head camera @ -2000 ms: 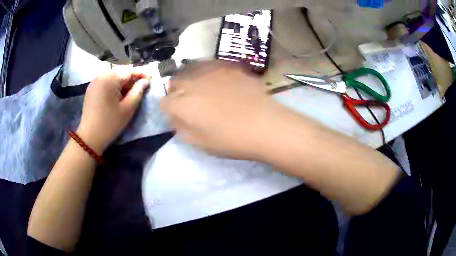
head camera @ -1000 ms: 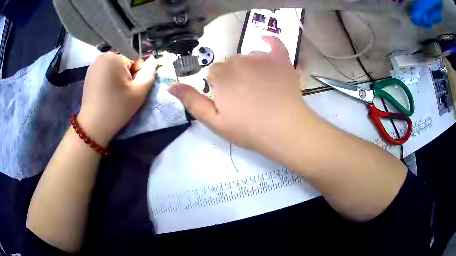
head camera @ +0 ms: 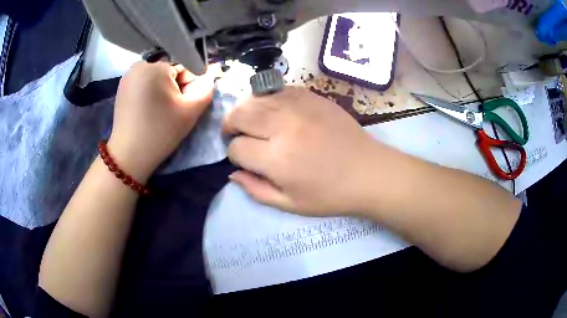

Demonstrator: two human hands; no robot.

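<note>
The pale quilted lining point(head camera: 37, 146) lies over dark fabric point(head camera: 168, 236) on the left and runs under both hands toward the needle area. My left hand point(head camera: 152, 115) pinches the lining's edge between thumb and fingers, just left of the needle area. My right hand point(head camera: 298, 149) is palm down at the lining's right edge, fingers bent; whether it grips the cloth cannot be told. The sewing machine head point(head camera: 165, 28) is above, with a knurled knob point(head camera: 267, 81) low on it. The needle tip and presser foot are mostly hidden by glare and fingers.
A smartphone point(head camera: 359, 49) lies on the worn machine bed behind my right hand. Scissors point(head camera: 475, 117) with green and red handles lie at the right across a black cable. The white table point(head camera: 248, 261) has ruler marks. A blue object point(head camera: 552, 23) is at the upper right.
The view has shifted, so the machine, phone and scissors sit further right. My right hand has come off the phone's edge and moved to the lining's edge. My left hand keeps its pinch.
</note>
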